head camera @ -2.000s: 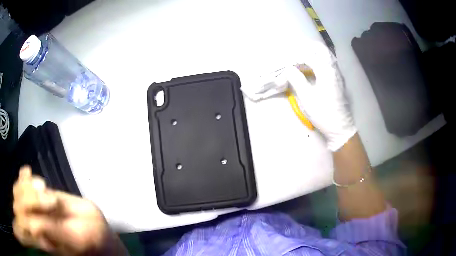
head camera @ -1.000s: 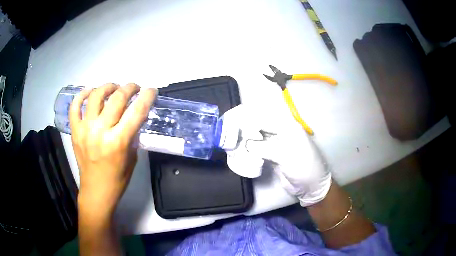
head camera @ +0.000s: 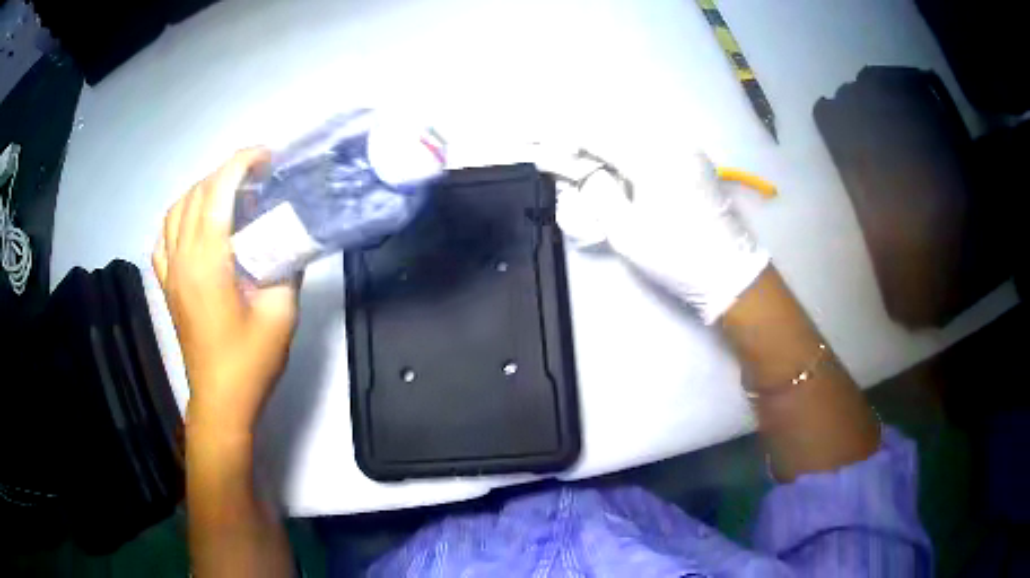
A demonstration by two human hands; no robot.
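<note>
A black tablet case point(head camera: 463, 339) lies on the white table in front of me, its upper part partly hidden by the bottle. My bare left hand point(head camera: 226, 260) holds a clear bluish bottle point(head camera: 339, 192), blurred, its white cap pointing up and right above the case. My gloved right hand point(head camera: 678, 226) holds a crumpled white cloth point(head camera: 593, 209) beside the case's upper right corner; glove and cloth blend together. One yellow-orange handle of the nippers point(head camera: 748, 181) shows beyond the glove; the rest is hidden.
A yellow-and-black stick point(head camera: 740, 68) with a dark tip lies at the upper right. Black case stacks stand at the right point(head camera: 898, 192) and left point(head camera: 107, 373). A white coiled cord point(head camera: 14, 237) is at the far left edge. The table's curved edge point(head camera: 678, 449) runs in front of me.
Since one second ago, the bottle has moved up and left, away from the cloth. My right hand has moved up and right with the cloth, now covering most of the nippers.
</note>
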